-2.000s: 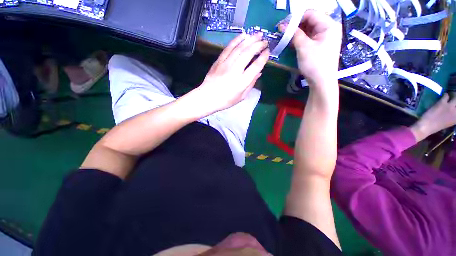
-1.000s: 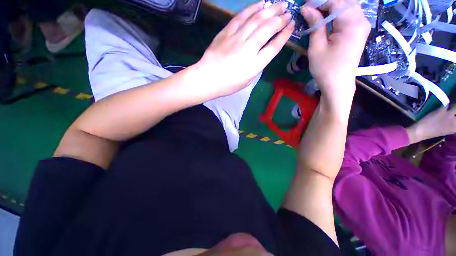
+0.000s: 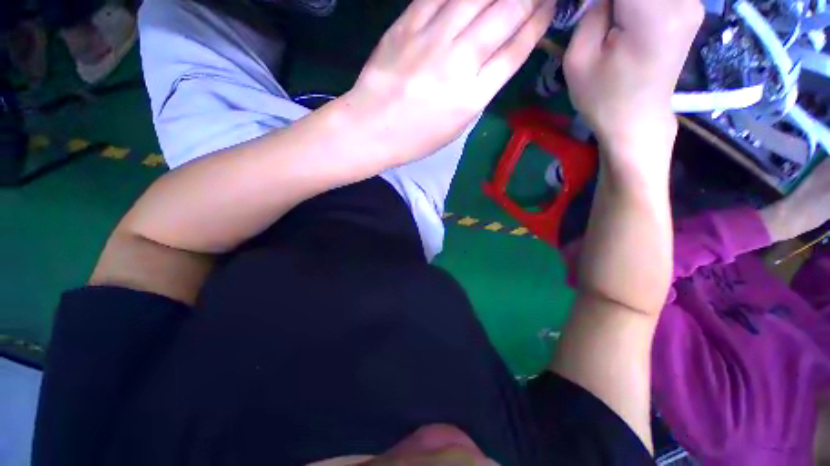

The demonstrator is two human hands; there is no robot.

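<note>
A small sliver of a dark circuit board [image 3: 566, 11] shows between my hands at the top edge; the rest is hidden or cut off. My left hand [image 3: 446, 77] lies over its left side, with fingers extended and fingertips at the frame's top edge. My right hand [image 3: 632, 68] is curled at the board's right side, its thumb and finger closed where a pale bit of flat ribbon cable shows. The fingers hide most of this contact, so I cannot tell whether the cable sits in a connector.
Boards with white ribbon cables [image 3: 728, 98] lie heaped in a dark tray at the upper right. Below the bench stands a red stool [image 3: 537, 223] on the green floor with yellow-black tape. A person in a purple sleeve [image 3: 719, 238] is close on my right.
The view has shifted, so the bench and board have slid up towards the top edge and the large tray is nearly out of view. Both hands remain together at the board.
</note>
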